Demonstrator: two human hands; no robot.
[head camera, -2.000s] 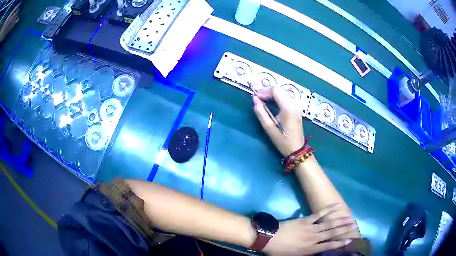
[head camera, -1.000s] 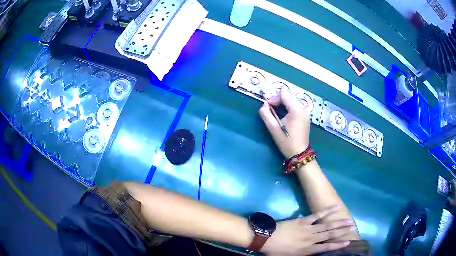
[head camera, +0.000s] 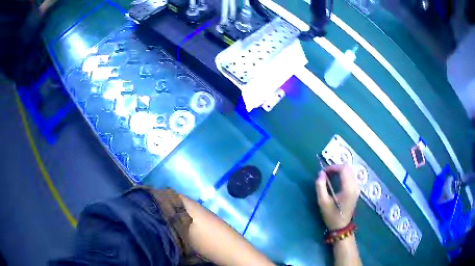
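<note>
My right hand (head camera: 337, 200), bare with a red and gold bracelet, holds a thin metal pick (head camera: 334, 189) like a pen. Its tip is beside the upper left end of a carrier plate (head camera: 386, 202). Two silver-white plates lie end to end, each with three round parts. My left forearm (head camera: 221, 236) crosses the bottom; its hand is cut off by the frame edge.
A black disc (head camera: 244, 182) and blue-handled brush (head camera: 262, 197) lie left of my right hand. A blister tray (head camera: 125, 111) lies far left. A perforated cover (head camera: 260, 49) has white sheeting below, where another plate end (head camera: 274, 100) shows. A squeeze bottle (head camera: 339, 67) stands behind.
The view has swung left, so the bench things sit further right and lower. Another plate end now shows under the sheeting. The pick tip has left the plate's parts. My left hand has gone out of frame.
</note>
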